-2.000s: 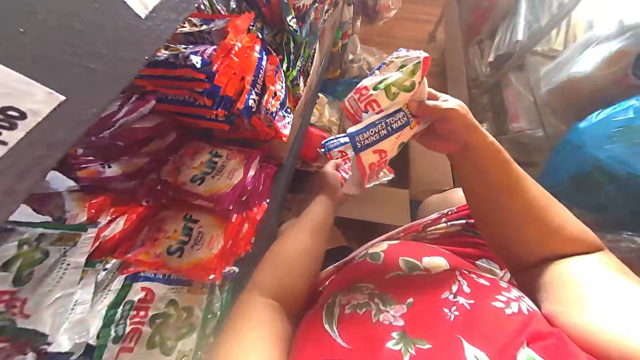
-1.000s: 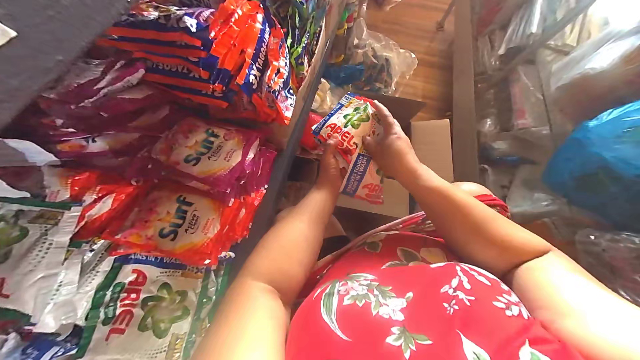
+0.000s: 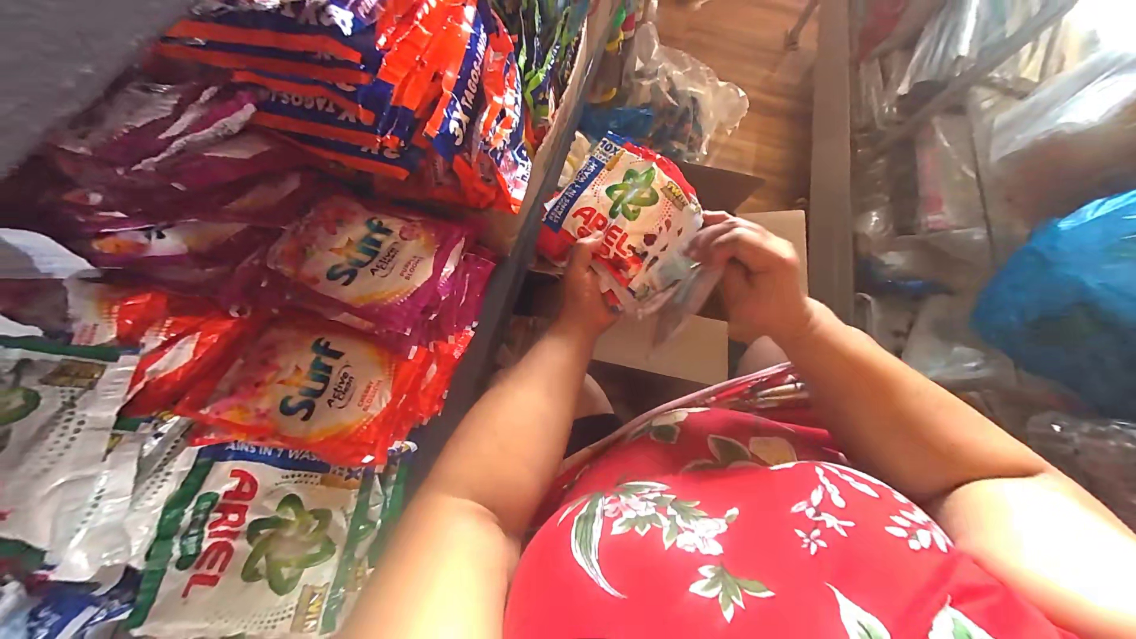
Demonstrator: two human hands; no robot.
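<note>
A red and white Ariel detergent sachet pack [image 3: 632, 200] is held between my two hands, above an open cardboard box [image 3: 661, 351]. My left hand [image 3: 590, 288] grips its lower left edge, thumb on the front. At its lower right, my right hand [image 3: 754, 266] pinches a loose, translucent edge of the packaging. To the left lie purple Surf packs [image 3: 368, 257], red Surf packs [image 3: 302, 382] and a green and white Ariel pack [image 3: 257, 541].
Orange and blue detergent packs [image 3: 355, 89] are heaped at the upper left. A dark shelf edge [image 3: 497, 328] runs beside my left arm. Beyond the box lies a clear plastic bag [image 3: 688, 98] on the wooden floor [image 3: 768, 53]. A blue plastic bag [image 3: 1065, 302] sits at the right.
Two seconds ago the Ariel strip hung unfolded between my hands; one second ago it was lower and partly folded. Now its front faces up, and my right hand has moved to its lower right edge.
</note>
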